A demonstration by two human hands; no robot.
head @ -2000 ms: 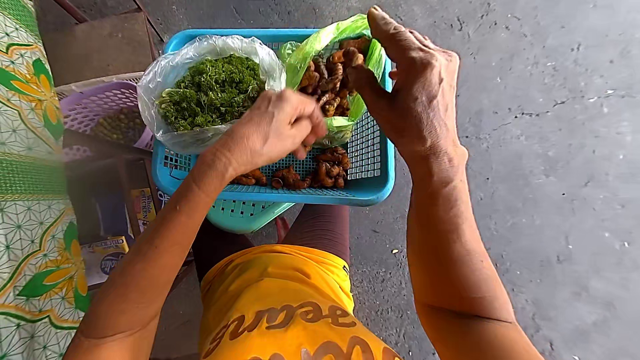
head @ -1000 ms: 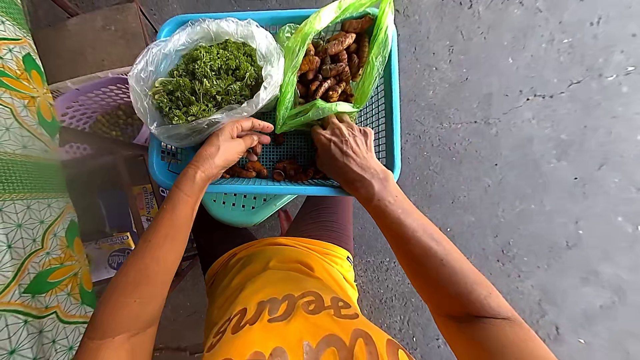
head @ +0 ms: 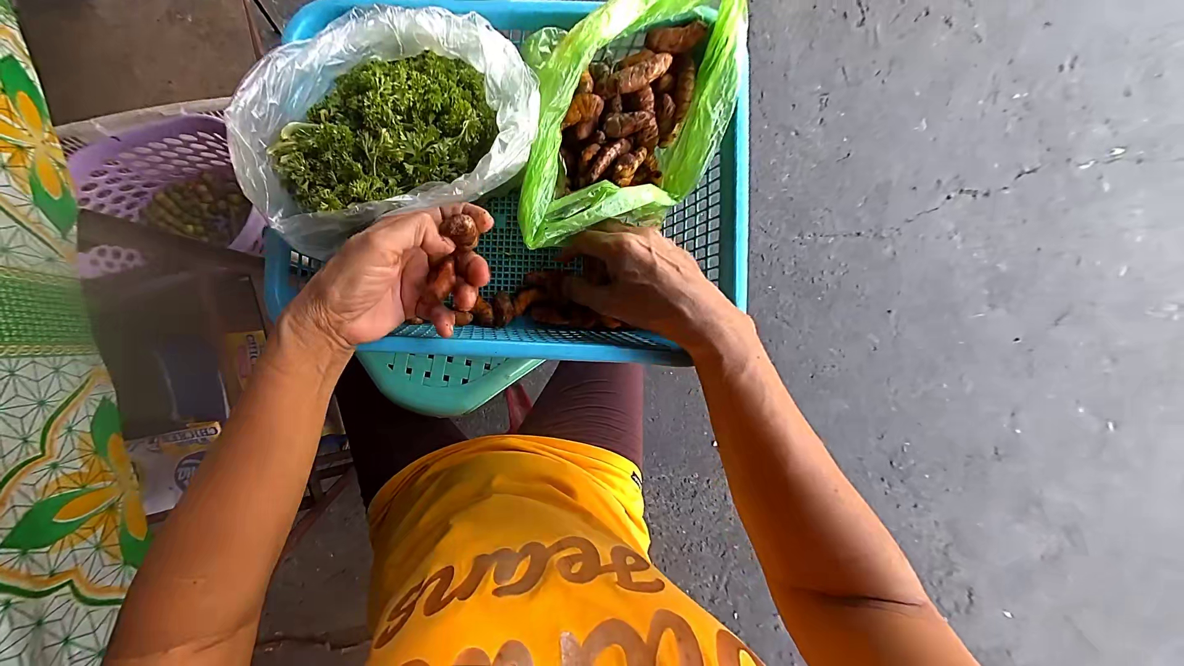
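Observation:
A blue plastic basket (head: 740,213) holds a clear plastic bag (head: 268,120) of curly green leaves (head: 398,129) and a green plastic bag (head: 708,111) of brown turmeric-like rhizomes (head: 629,120). My left hand (head: 379,277), palm partly up, holds a knobbly rhizome piece (head: 458,231) just below the clear bag. Below the green bag, my right hand (head: 643,282) reaches down among loose rhizomes (head: 546,301) at the basket's near side. Its fingertips are partly hidden, so whether it grips a piece is unclear.
Under the blue basket shows a teal plastic basket (head: 449,379). At the left stand a purple basket (head: 139,157) with small greenish items inside, printed packages (head: 180,453) and a table covered by a flowered cloth (head: 55,388). Grey concrete floor (head: 962,277) lies at the right.
Two seconds ago my right hand was raised at the green bag's right edge; it is now low in the basket. My left hand now holds a rhizome piece up, with its palm turned upward.

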